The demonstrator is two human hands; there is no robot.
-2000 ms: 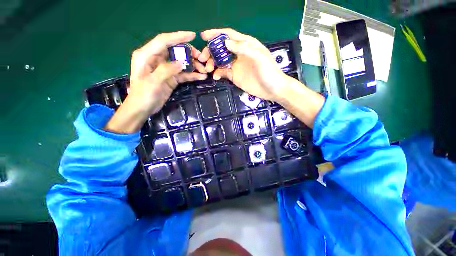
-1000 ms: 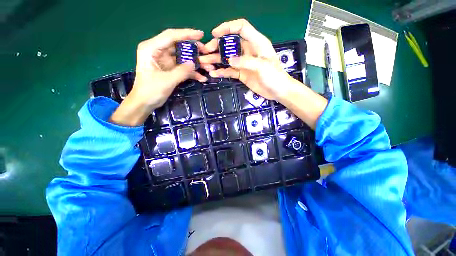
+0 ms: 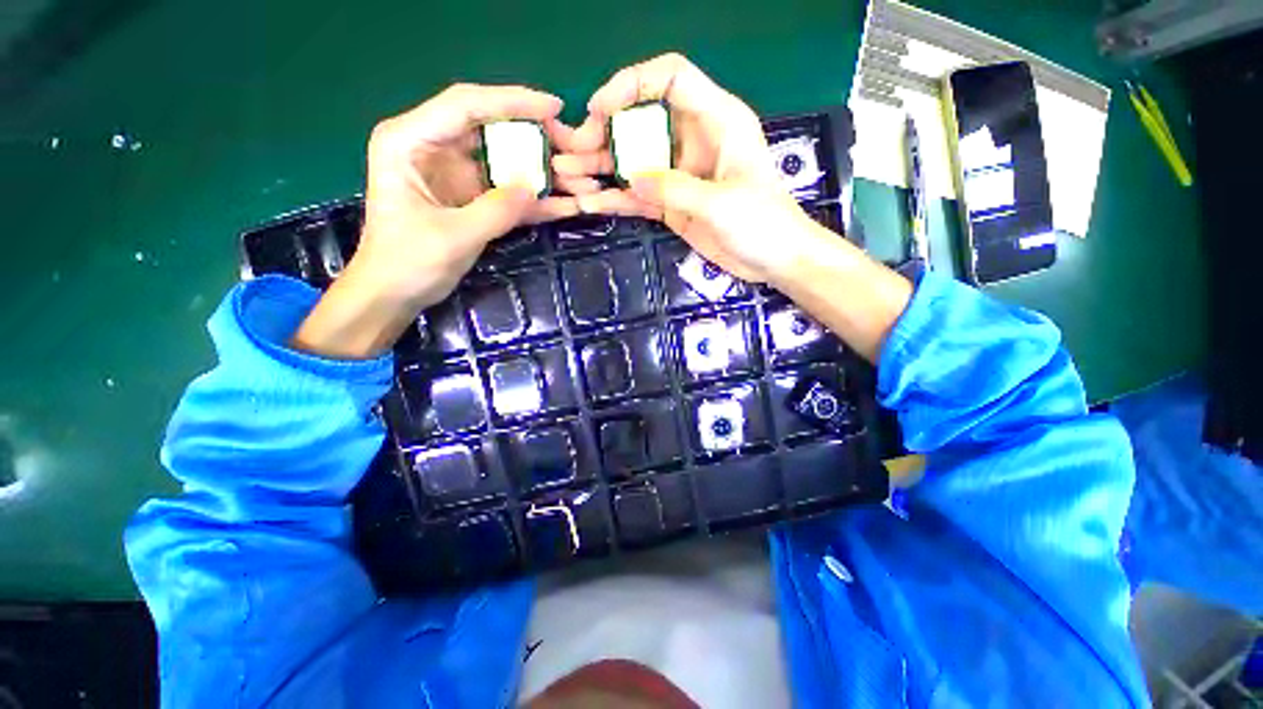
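Observation:
My left hand (image 3: 441,208) holds one watch body (image 3: 517,155) upright between thumb and fingers, its screen lit plain white. My right hand (image 3: 706,173) holds a second watch body (image 3: 641,141) beside it, also lit white. The two watches are apart, both facing me, above the far edge of the black component tray (image 3: 737,486). Several watches lie back-up in the tray's right-hand pockets, such as a silvery watch back (image 3: 720,420) and a darker one (image 3: 823,403). My hands and forearms hide part of the tray's far side.
A printed paper sheet (image 3: 887,83) lies at the upper right with a smartphone (image 3: 1003,173) on it. A pen (image 3: 917,187) lies left of the phone. Yellow-green tweezers (image 3: 1161,132) lie at the far right. The mat (image 3: 180,83) is green.
Both screens have changed from dark with bright lines to plain white. Since the oldest frame, my hands have brought the two watches to a similar, more upright pose side by side.

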